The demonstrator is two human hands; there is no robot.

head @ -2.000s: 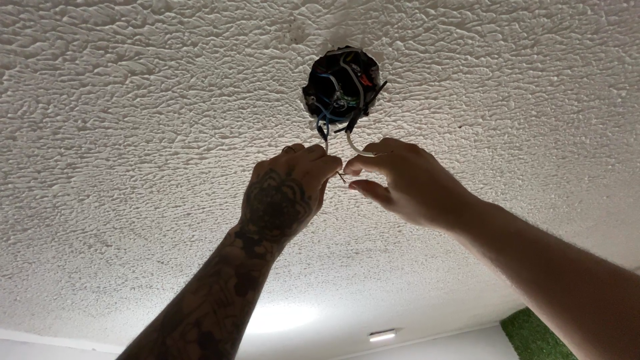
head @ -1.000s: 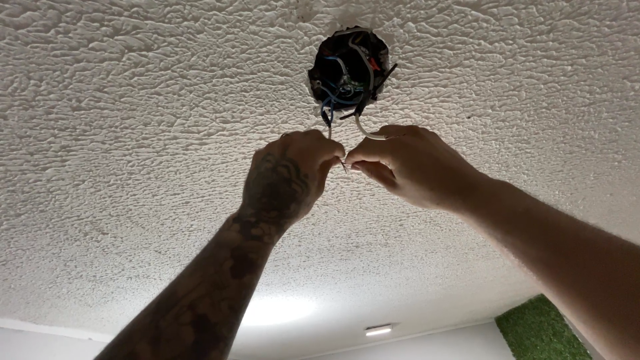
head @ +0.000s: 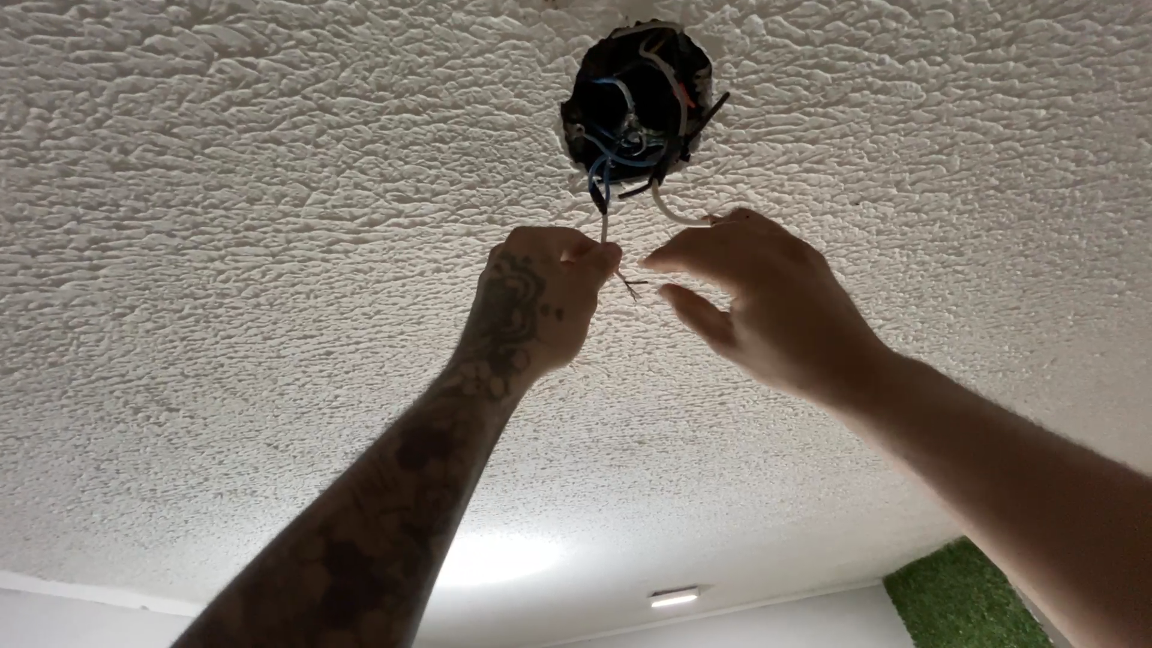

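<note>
A round black electrical box [head: 639,103] is set in the textured ceiling, with blue, white and black wires inside and at its lower edge. My left hand [head: 549,297] pinches a white wire [head: 605,227] that hangs from the box. Its bare, splayed copper strands [head: 632,286] stick out below my fingertips. My right hand [head: 765,297] is just to the right of the strands, thumb and forefinger apart. A second white wire [head: 675,214] curves from the box to the back of my right hand's fingers; whether they grip it is hidden.
The rough white ceiling [head: 270,270] surrounds the box. A black wire end [head: 711,121] juts out at the box's right side. Farther off are a small lit ceiling lamp [head: 674,597], a bright glow on the ceiling and a green grass-like wall panel [head: 963,598].
My right thumb and forefinger have parted and moved off the wire end, where they met my left fingertips a second ago. The splayed strands now show plainly.
</note>
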